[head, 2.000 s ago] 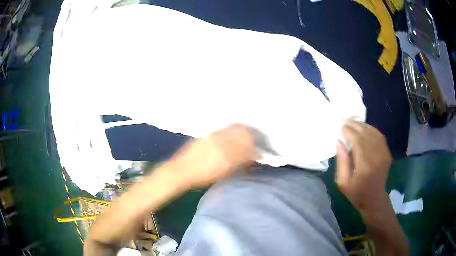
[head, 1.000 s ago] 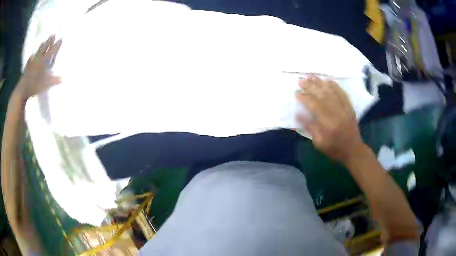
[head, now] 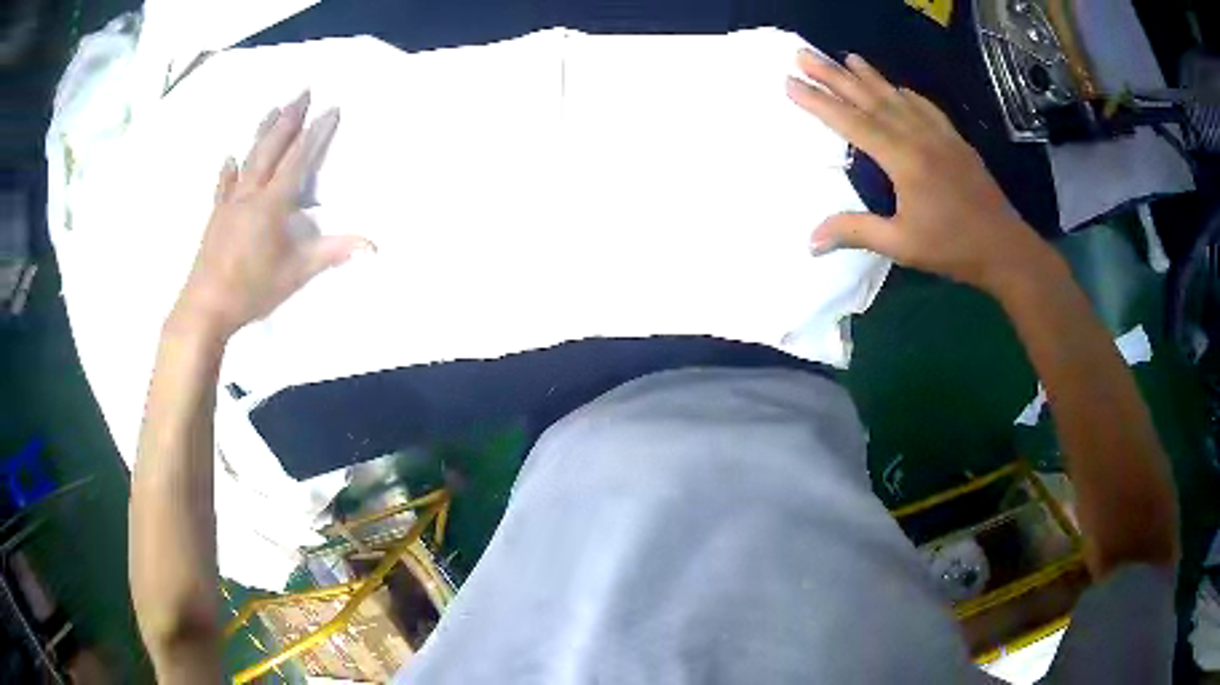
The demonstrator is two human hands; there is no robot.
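Note:
A large white garment panel (head: 562,201), overexposed, lies spread over the navy table. A short narrow line shows near its top middle. My left hand (head: 268,228) lies on the panel's left part with the fingers spread. My right hand (head: 910,174) is at the panel's right end, fingers spread, fingertips and thumb on the cloth near its edge. Neither hand visibly grips the cloth.
The navy table cover (head: 401,408) shows along the near edge. A metal iron (head: 1030,67) rests on a pale sheet at upper right. White cloth (head: 261,515) hangs at left. Yellow-framed baskets (head: 355,602) stand below at left and right. White scraps (head: 1135,347) lie on green at right.
The panel now lies flatter and squarer, and the navy opening at its right end no longer shows. My left hand has moved inward from the far left edge. My right hand has moved up to the right end.

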